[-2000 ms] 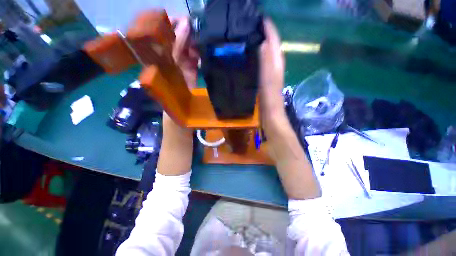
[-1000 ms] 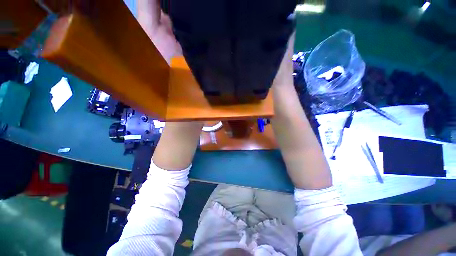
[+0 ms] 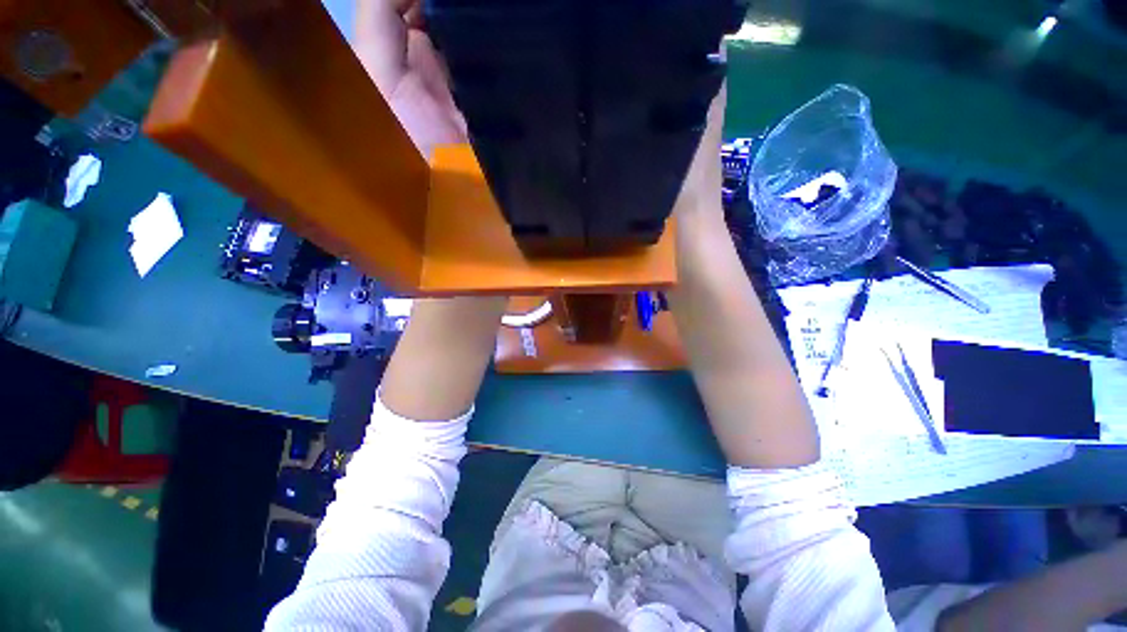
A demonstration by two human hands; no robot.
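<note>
A large black camera unit (image 3: 587, 124) stands on the orange test stand (image 3: 476, 235), very close to the view, its top cut off by the upper edge. My left hand (image 3: 420, 80) is partly seen beside the unit's left side, behind the stand's arm; its fingers are mostly hidden or cut off. My right forearm reaches up along the unit's right side; the right hand is hidden behind the unit or cut off. A white tape roll (image 3: 529, 314) and a blue-handled tool (image 3: 646, 309) lie on the stand's base.
Black units (image 3: 340, 309) lie left of the stand. A clear plastic bag (image 3: 822, 185) stands right, before dark mouldings (image 3: 989, 235). Papers (image 3: 865, 457) hold a pen (image 3: 845, 336), tweezers (image 3: 917, 398) and a black adhesive sheet (image 3: 1020, 390). Another person's arm (image 3: 1051, 605) shows lower right.
Since two seconds ago, the view has moved much closer over the unit and stand, and the blue display has left view. In the last second only a slight shift shows.
</note>
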